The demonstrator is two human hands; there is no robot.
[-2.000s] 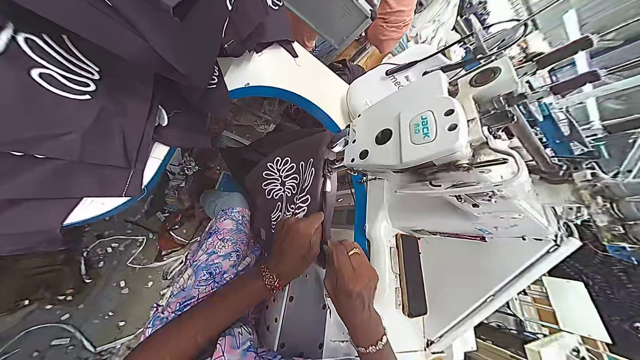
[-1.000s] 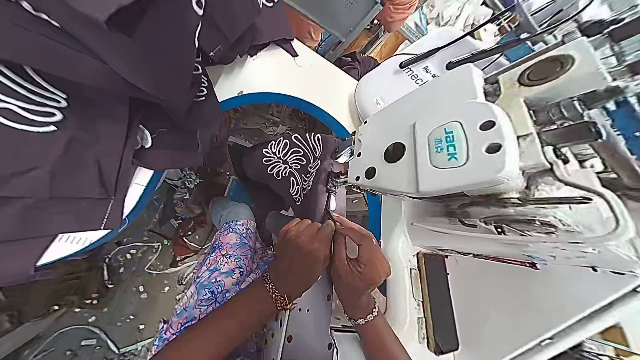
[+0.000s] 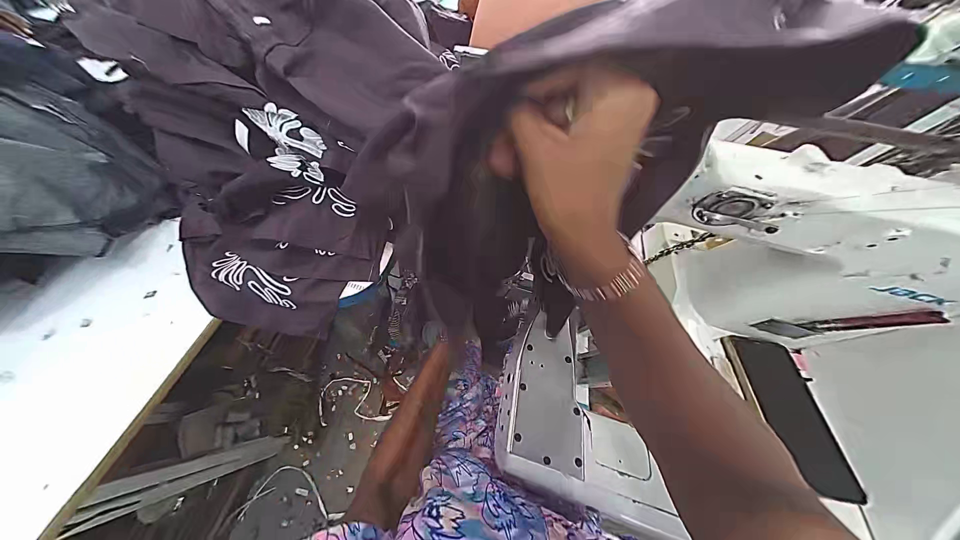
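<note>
My right hand [image 3: 581,146], with a bracelet at the wrist, is raised at the upper middle and grips a bunched dark fabric piece [image 3: 757,67]. The cloth spreads to both sides of the hand and hides part of the sewing machine [image 3: 825,225]. My left forearm reaches up from the bottom; the left hand itself is hidden behind hanging dark cloth. Left of my right hand lies a pile of dark fabric pieces [image 3: 322,82] with white embroidered motifs [image 3: 289,142].
A black phone-like object [image 3: 799,420] lies on the machine table at the right. A white tabletop [image 3: 97,352] with a wooden edge stands at the left. Cords and scraps lie on the floor [image 3: 337,450] below, beside my patterned clothing [image 3: 465,487].
Both hands were together on the embroidered cloth beside the machine's needle area. My right hand has risen away with cloth in it, and the left has gone behind the fabric. The view has swung left.
</note>
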